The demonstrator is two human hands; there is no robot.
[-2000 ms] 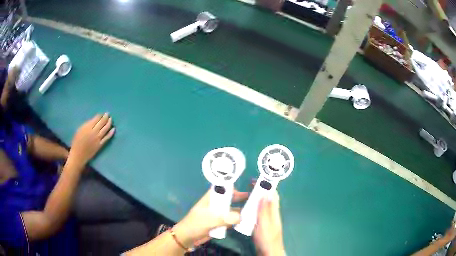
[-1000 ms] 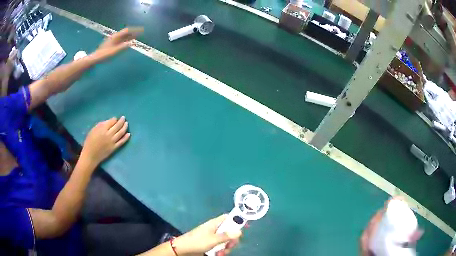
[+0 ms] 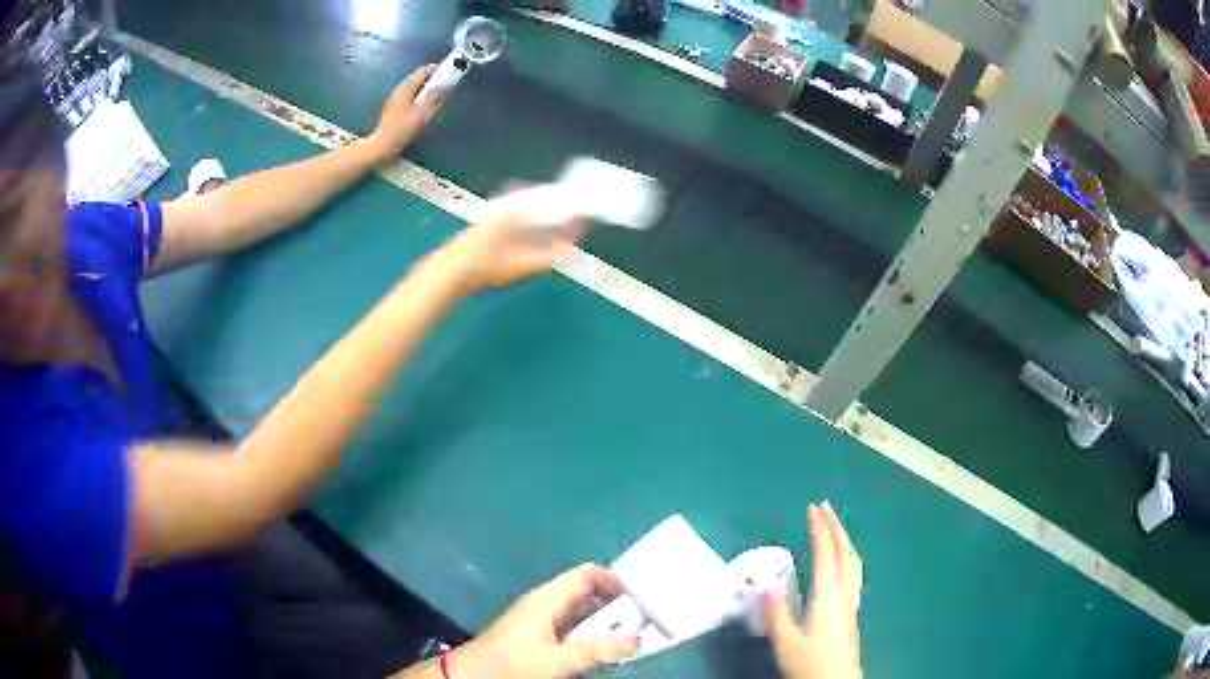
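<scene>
Two white handheld fans show low in front of me. My left hand (image 3: 573,621) grips the nearer fan (image 3: 674,576), whose head looks square from the side. A second fan (image 3: 762,570) lies close against it on the right, with its round head partly visible. My right hand (image 3: 825,604) is beside this round head, fingers stretched up and thumb near it. The area below the heads is blurred, so I cannot tell whether my right hand grips the second fan. Parts of both handles are hidden.
A blue-sleeved neighbour on the left reaches over the pale rail (image 3: 664,312), holding a fan (image 3: 465,56) and a blurred white fan (image 3: 604,192). An upright post (image 3: 929,239) stands on the rail. More fans (image 3: 1068,402) lie on the belt at right. Parts boxes (image 3: 767,69) stand beyond.
My right hand has moved left from the far right, and two fans are now together. My left hand's fan is turned. The neighbour's hands have reached over the belt and taken hold of fans.
</scene>
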